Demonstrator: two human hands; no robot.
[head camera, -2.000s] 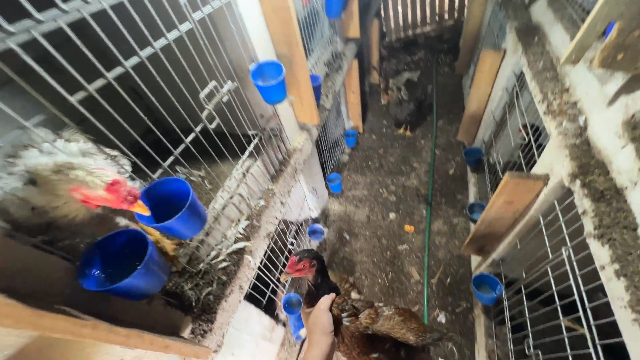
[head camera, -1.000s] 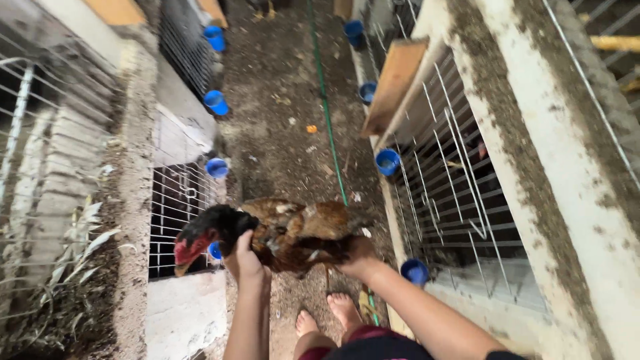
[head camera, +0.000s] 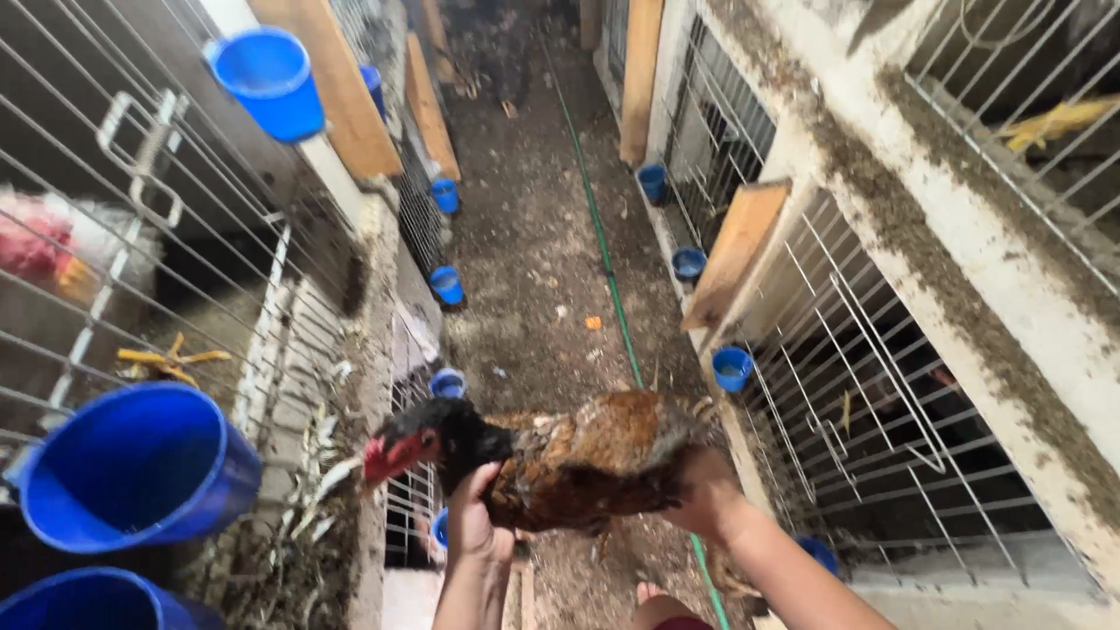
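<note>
A brown chicken (head camera: 586, 464) with a black neck and a red face is held up above the aisle floor, its head pointing left. My left hand (head camera: 481, 521) grips it at the breast, just below the neck, with the thumb on its near side. Around the rear of its body, near the tail, is my right hand (head camera: 704, 494), whose fingers are partly hidden by feathers. The bird's head is close to the ledge of the left cages.
Wire cage doors (head camera: 884, 394) line both sides of a dirt aisle (head camera: 525, 219). A green hose (head camera: 599, 227) runs along the floor. Blue cups (head camera: 144, 468) hang on the cages. A white, red-headed bird (head camera: 66, 241) stands behind the left bars; wooden boards (head camera: 739, 249) jut out.
Two seconds ago one hand was visible at the chicken's neck; now both hands hold its body. Since one second ago, the bird appears higher and nearer the camera. The view has shifted back left.
</note>
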